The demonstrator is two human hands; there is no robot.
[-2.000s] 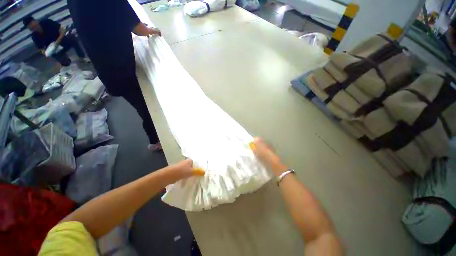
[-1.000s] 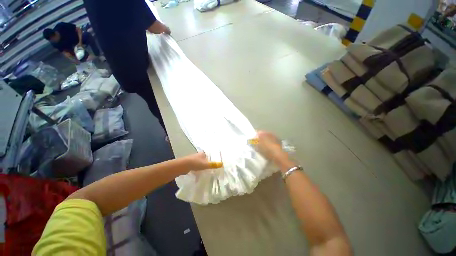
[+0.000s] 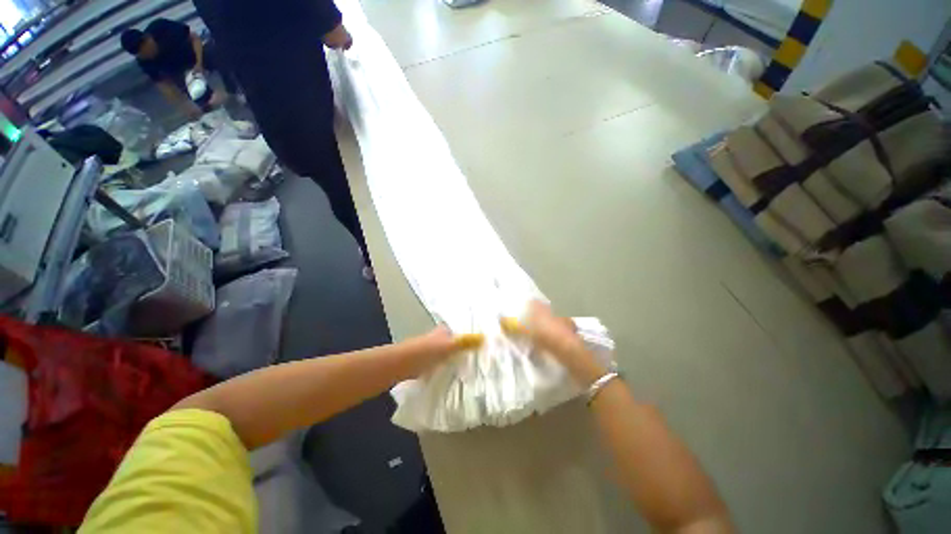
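Observation:
A long white pleated curtain (image 3: pixel 448 219) lies lengthwise along the left side of the cream table (image 3: pixel 667 386), its near end fanned out in ruffles. My left hand (image 3: pixel 443 346) grips the gathered cloth just above the ruffled end, from the left. My right hand (image 3: pixel 537 332) grips it from the right, close to my left hand, slightly blurred. Yellow finger cots show on both hands. The palms and the fingers under the cloth are hidden. A co-worker's hand (image 3: pixel 338 39) is at the far part of the curtain.
Beige and brown folded curtain stacks (image 3: pixel 834 198) lie on the table's right side. The co-worker in dark clothes (image 3: pixel 282 94) stands at the left edge. Bagged bundles (image 3: pixel 245 313), a white basket (image 3: pixel 188 273) and a red bag (image 3: pixel 104 417) are on the left. Another person (image 3: pixel 167 57) crouches behind.
My hands have come closer together, bunching the curtain's near end narrower. Part of its ruffled edge now sticks out right of my right hand. The view has shifted, moving the surroundings rightward.

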